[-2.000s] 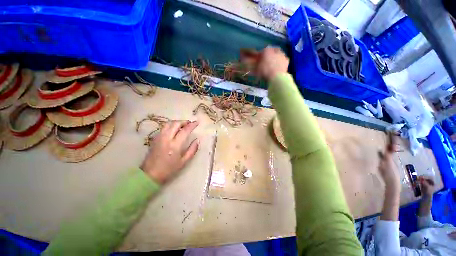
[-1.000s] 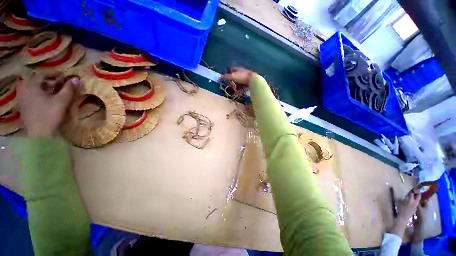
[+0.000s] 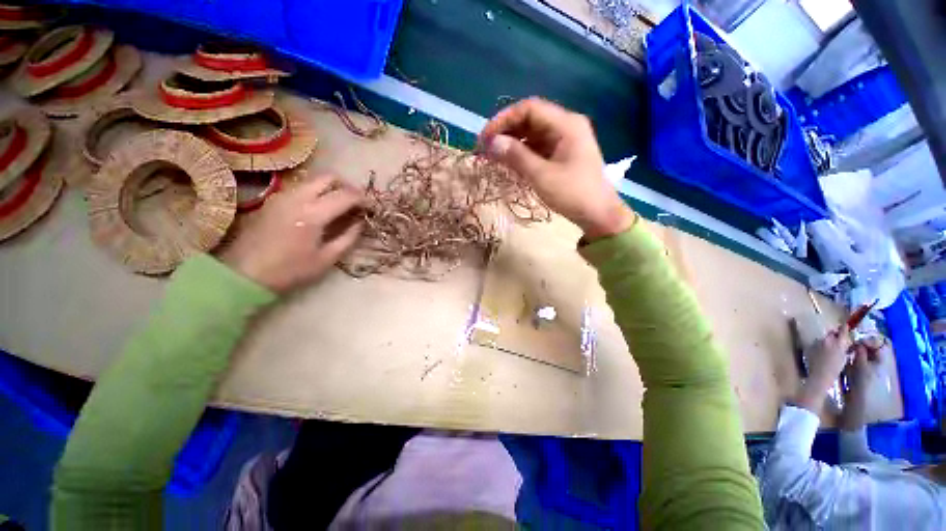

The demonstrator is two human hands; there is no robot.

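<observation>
A tangled pile of thin brown cords (image 3: 420, 223) lies on the tan table covering, between my hands. My left hand (image 3: 296, 233) is at the pile's left edge with fingers bent; its fingertips touch or overlap the cords. My right hand (image 3: 550, 161) is over the pile's right end, thumb and forefinger close together; I cannot tell whether a cord is pinched. A plain straw brim ring (image 3: 161, 202) lies at the left, against red-banded straw hats (image 3: 254, 135). A whitish glue blob (image 3: 545, 312) sits on the cardboard glue pad (image 3: 519, 337).
A blue crate (image 3: 270, 31) stands at the back left. Another blue crate (image 3: 669, 104) with dark curved parts (image 3: 739, 109) stands at the back right, along a green strip (image 3: 467, 62). A coworker's hands (image 3: 835, 358) hold a red-banded piece at right, near white plastic bags (image 3: 856, 228).
My left hand has moved right from the straw ring to the cords. The cords now form a larger pile nearer me. My right hand has come towards me from the back.
</observation>
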